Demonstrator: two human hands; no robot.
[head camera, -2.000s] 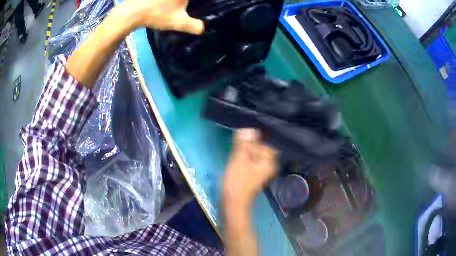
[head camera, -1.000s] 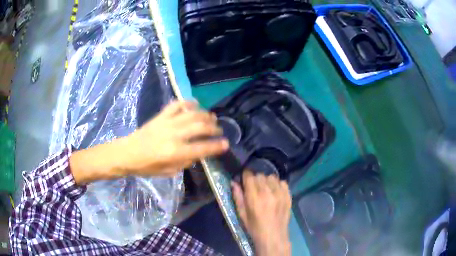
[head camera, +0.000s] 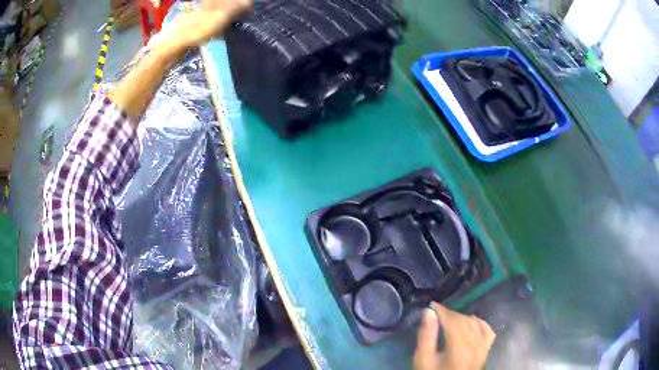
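A black blister tray (head camera: 405, 253) lies on the green bench top, its two round wells on the left and its curved headband channel on the right. The wells look hollow. My right hand (head camera: 455, 340) is at the tray's lower right corner, fingers bent; whether it grips the edge is unclear. A block of nested black trays (head camera: 311, 58) stands on the bench at the top. My left hand (head camera: 220, 14) is at the upper left side of this stack, near the picture's top edge; its fingertips are blurred and its grip is unclear.
A blue-rimmed carrier (head camera: 491, 153) with a filled black tray is on the darker green strip at the right. Another dark tray (head camera: 506, 311) lies blurred behind my right hand. A clear plastic bag (head camera: 173, 217) is beside the bench edge (head camera: 249, 206). Another carrier (head camera: 621, 354) shows at the lower right.
My left hand has moved from the tray up to the stack. My right hand has moved right along the tray. The tray has turned and sits lower in view, farther from the stack.
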